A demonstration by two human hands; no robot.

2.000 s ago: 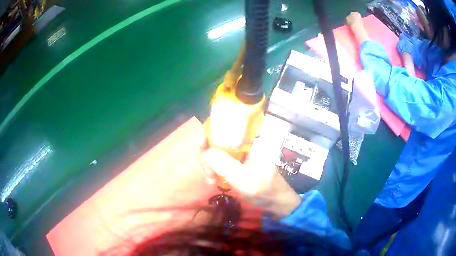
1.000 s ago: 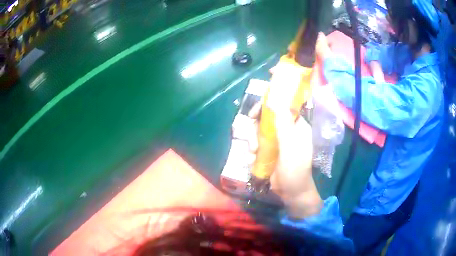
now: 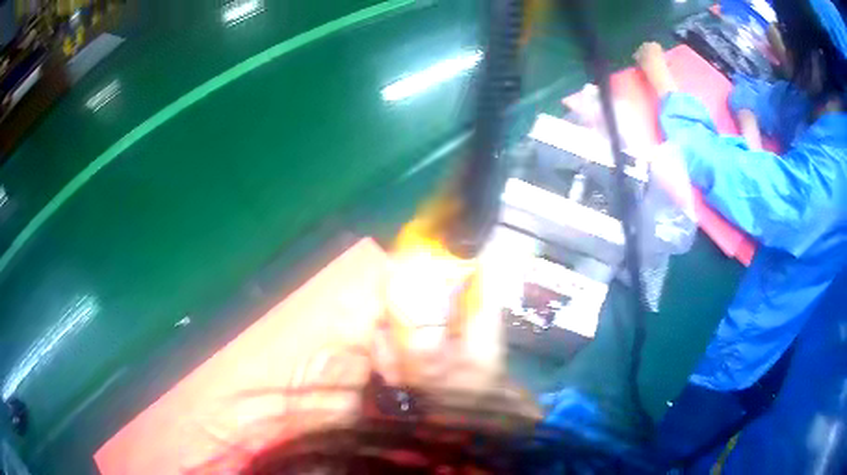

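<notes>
The yellow electric screwdriver (image 3: 429,288) is over the right end of the red-pink mat (image 3: 251,371), blurred and overexposed, with its black ribbed cable rising from its top. My right hand (image 3: 464,348) is wrapped around its lower body; the fingers are washed out by glare. A small black round unit (image 3: 397,399) is below the tool at the bottom, partly covered by dark hair. The screwdriver tip is hidden. My left hand cannot be made out.
The white-grey screw box (image 3: 566,213) is right of the tool, with a clear plastic bag (image 3: 664,227) beside it. A black cable (image 3: 627,232) hangs in front. A neighbour in a blue smock (image 3: 752,186) works at right. The green surface (image 3: 223,167) extends left.
My right hand and the screwdriver have moved left and down from the screw box to over the mat and the black unit. The view has shifted too.
</notes>
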